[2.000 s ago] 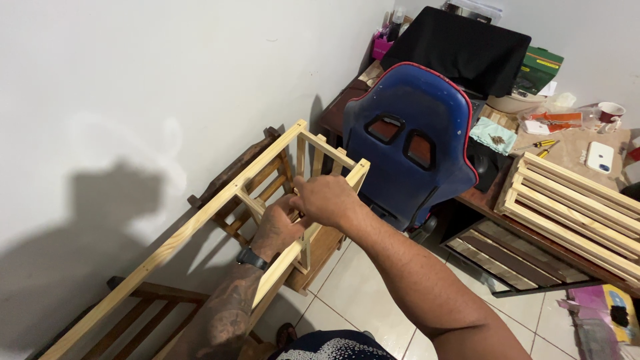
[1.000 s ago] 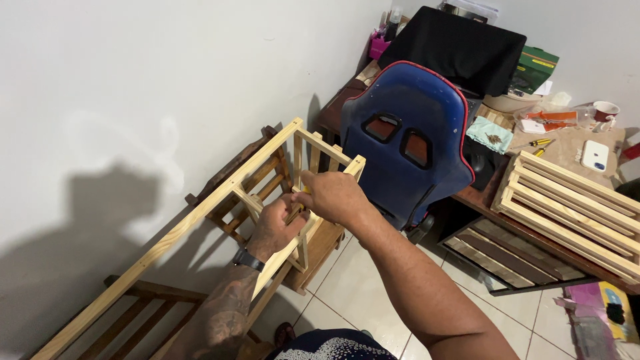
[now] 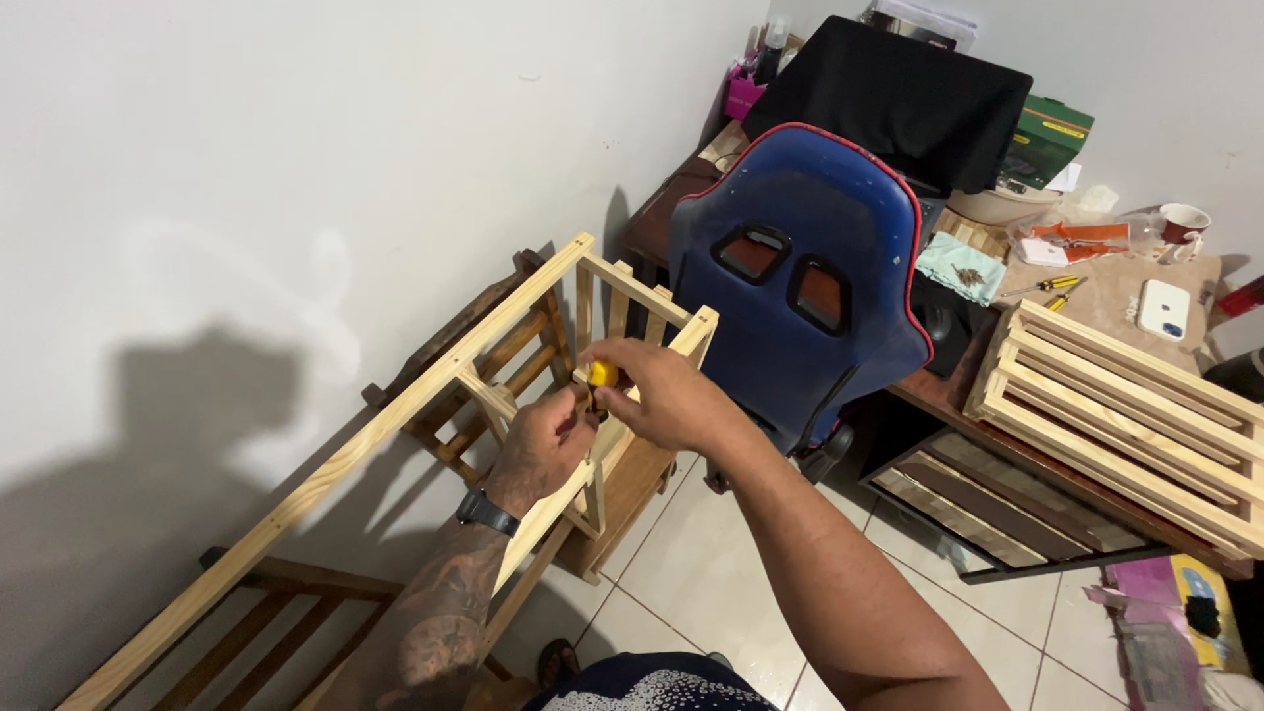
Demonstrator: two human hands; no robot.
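Note:
A pale wooden frame (image 3: 370, 430) of slats leans diagonally across the left and middle of the view. Within its upper part, my right hand (image 3: 657, 390) holds a screwdriver with a yellow and black handle (image 3: 602, 374), pointing down. Close beside it, my left hand (image 3: 548, 439), below a wrist with a dark watch, has its fingertips pinched near the tool's shaft and a crosspiece of the frame. Whether those fingertips hold a screw cannot be told.
A blue gaming chair (image 3: 790, 237) stands just beyond the frame. On the desk at right lie a slatted wooden piece (image 3: 1126, 415), screwdrivers (image 3: 1057, 284), a phone (image 3: 1164, 309) and a mug (image 3: 1183, 224). Dark wooden slatted furniture (image 3: 286, 622) is at lower left.
The yellow handle in my right hand now shows plainly, as the hand has turned and its fingers have shifted around it. My left hand stays close to the same spot.

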